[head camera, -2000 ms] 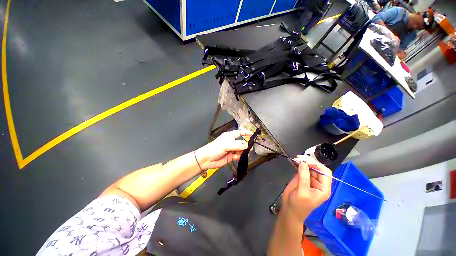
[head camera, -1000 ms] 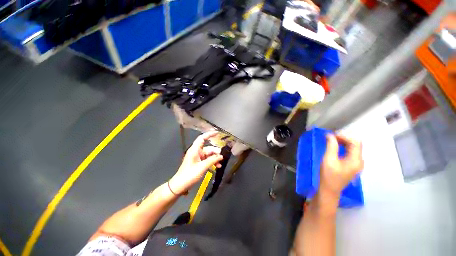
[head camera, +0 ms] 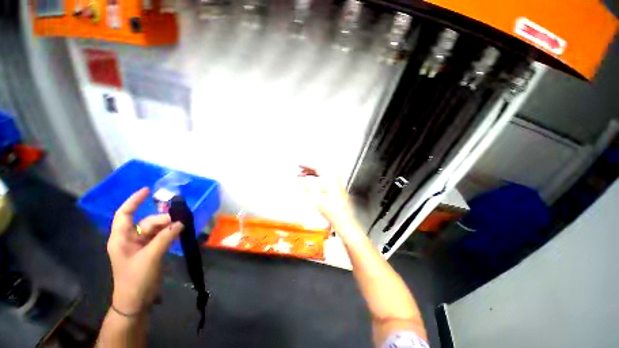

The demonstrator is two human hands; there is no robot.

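Observation:
My left hand pinches the upper end of a black leather strap between thumb and finger. The strap hangs down, with a small fitting near its lower end. My right hand is stretched forward in front of the white machine. It is blurred and washed out by glare, with something small and reddish-dark at its fingertips, so I cannot tell what it holds. Silver hanging clips run in a row along the top. Black hung straps dangle from the clips at the right.
A blue plastic bin with a clear bag stands behind my left hand. An orange tray lies at the machine's foot. The machine's orange top is at upper right. A blue bundle is at the right.
The view has swung right from the table to the machine. My left hand still holds a strap. My right hand has moved out toward the machine; the thin rod it held earlier is not visible.

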